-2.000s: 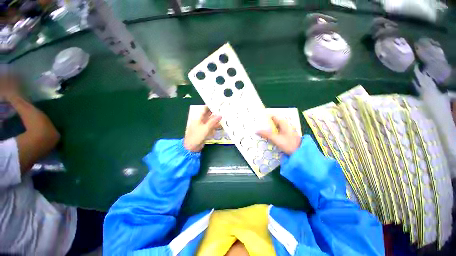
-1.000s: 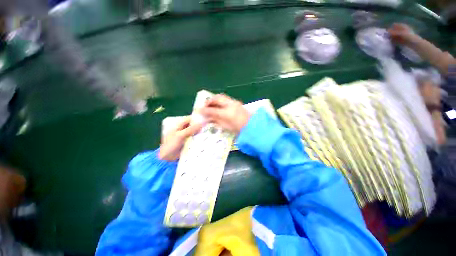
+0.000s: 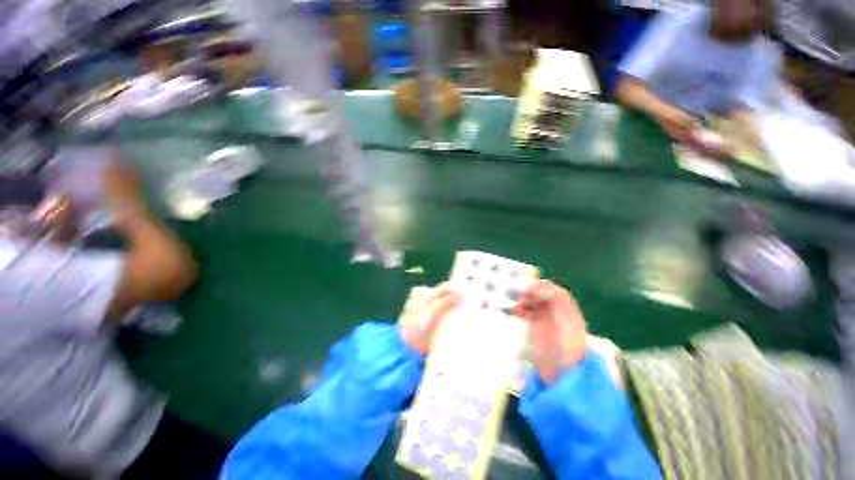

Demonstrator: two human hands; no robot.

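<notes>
A long white sticker sheet [image 3: 459, 403] is held up in front of me, slightly tilted. Its top end has rows of small dark holes; its lower end has silver-grey round stickers. My left hand [image 3: 428, 317] grips its left edge near the top. My right hand [image 3: 555, 328] is at its right edge, fingers bent against it; blur hides whether a sticker is between them. Part of another sheet [image 3: 607, 358] shows behind my right hand. The frame is blurred.
A fanned stack of sticker sheets [image 3: 741, 403] lies at right. A fan [image 3: 767, 269] and a blurred one [image 3: 667, 267] are on the green belt. A grey post [image 3: 342, 169] stands ahead. A person [image 3: 75, 347] works at left, another [image 3: 703, 70] across the line, near a pale stack [image 3: 555, 98].
The view has tilted up, showing the far side of the line. My hands have moved apart to the sheet's two edges, and its holed end is now uncovered.
</notes>
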